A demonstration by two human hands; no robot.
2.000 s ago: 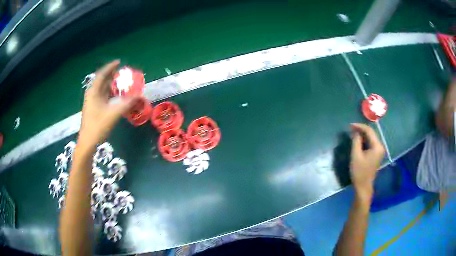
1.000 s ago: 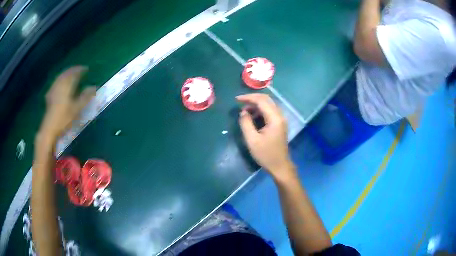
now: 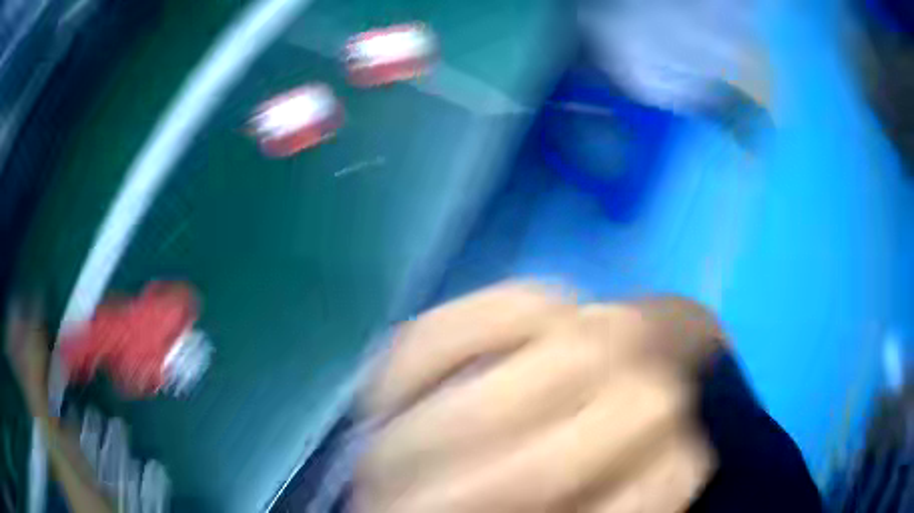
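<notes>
The frame is strongly blurred. My right hand (image 3: pixel 541 401) is large and close to the camera at the bottom centre, its fingers bent; whether it holds anything is hidden. My left hand (image 3: pixel 28 336) is small and blurred at the far left edge. A cluster of red fan housings (image 3: pixel 135 336) lies on the green bench at left, with a white impeller (image 3: pixel 187 363) touching its right side. Two housings with white impellers fitted stand apart at the top, one nearer (image 3: pixel 297 120) and one farther (image 3: pixel 390 54).
More loose impellers (image 3: pixel 120 466) show as white streaks at the lower left. The white rail (image 3: pixel 165 150) curves along the bench's left side. A blue stool (image 3: pixel 606 150) and part of a person in light clothing (image 3: pixel 671 45) are at the upper right, over the blue floor.
The view has swung to the right and blurred. My right hand has come from over the bench edge up close to the camera. My left hand is now at the far left edge.
</notes>
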